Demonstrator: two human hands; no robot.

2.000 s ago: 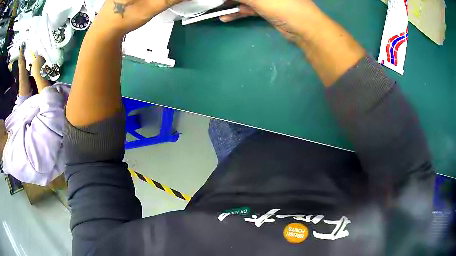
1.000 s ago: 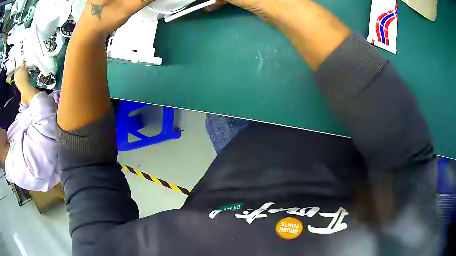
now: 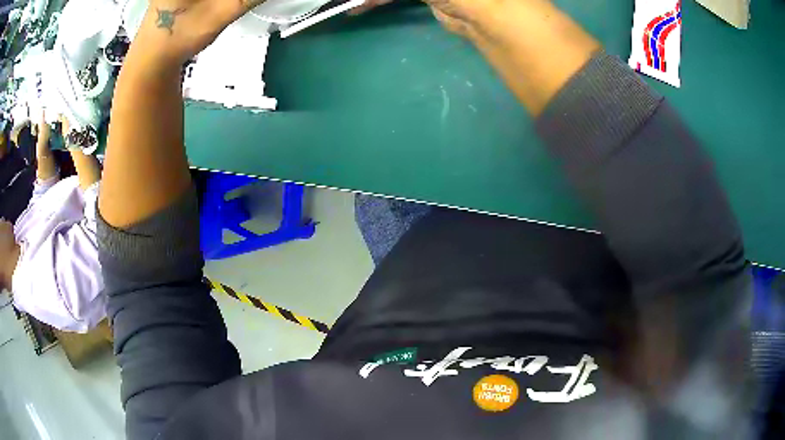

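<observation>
A white plastic security camera unit lies on the green bench at the top left of centre, its flat end piece showing beside my left wrist. A slim white antenna sticks out to its right. The rounded part of the unit is cut off by the top edge. My left hand is at the unit, its fingers cut off by the top edge. My right hand is right of the unit at the top edge, also cut off. The fingertips and their grip are hidden.
A white adhesive tube with red and blue stripes lies at the upper right, near a tan cardboard scrap. White camera units are piled at the far left. A person in a pale top reaches there. A blue stool stands below the bench.
The unit, tube and bench have shifted up and left in the picture. My right hand has moved a little away from the antenna. The other person's arms have moved.
</observation>
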